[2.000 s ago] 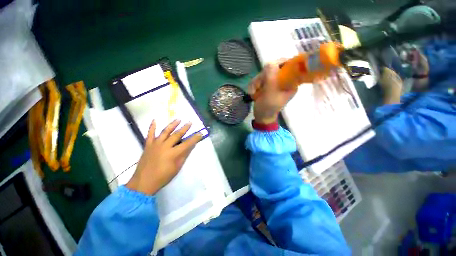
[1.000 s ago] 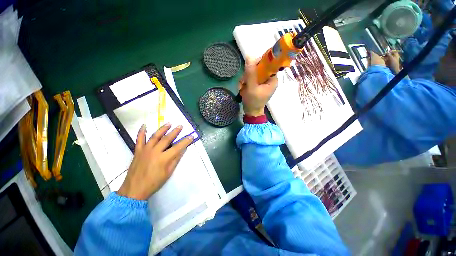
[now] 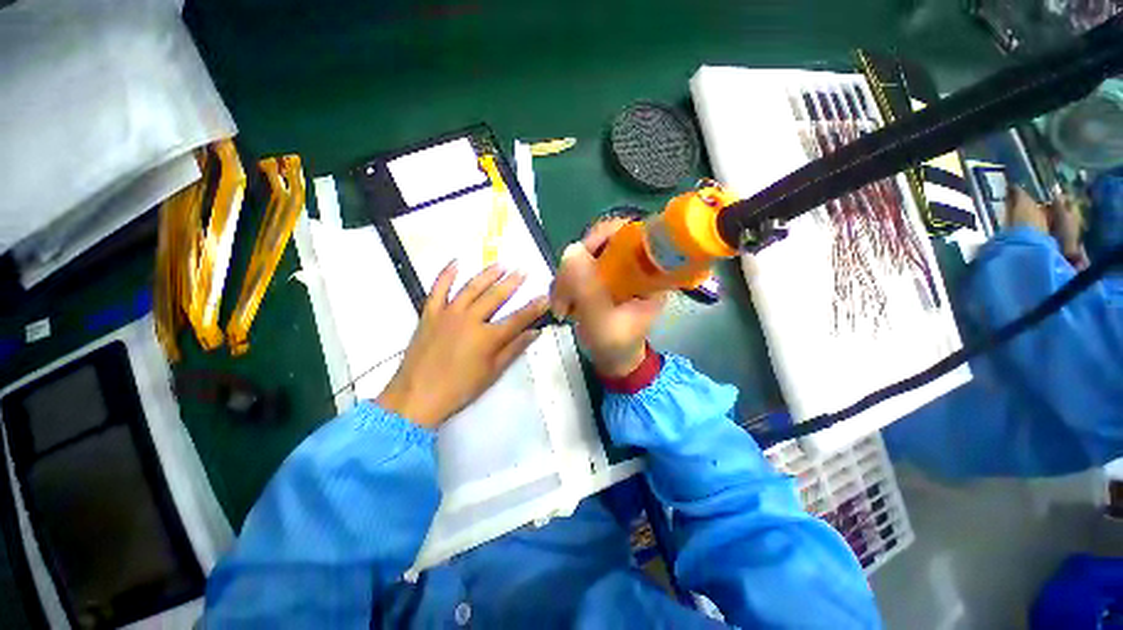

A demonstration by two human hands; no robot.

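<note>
The black device frame [image 3: 392,222] lies on the white fixture [image 3: 339,302], with an amber flex cable [image 3: 496,209] over its upper part. My left hand [image 3: 462,338] lies flat with fingers spread over the lower part of the frame. My right hand [image 3: 606,295] is closed around the orange electric screwdriver [image 3: 671,250], its bit end near the frame's lower right corner, beside my left fingertips. The bit tip is hidden by my fingers. A screw tray [image 3: 631,219] is mostly hidden behind the screwdriver.
A second dark round tray [image 3: 653,145] stands above. A white tray [image 3: 788,332] with wired components lies right, a compartment tray [image 3: 905,529] below it. Amber flex cables [image 3: 265,252], foam sheets [image 3: 99,111] and a dark-panel unit [image 3: 99,492] lie left. The black screwdriver cable crosses right, near another person's sleeve [image 3: 1034,357].
My right hand has brought the screwdriver from the round screw tray down-left to the frame's lower right corner. My left hand stays on the frame. The whole view has shifted.
</note>
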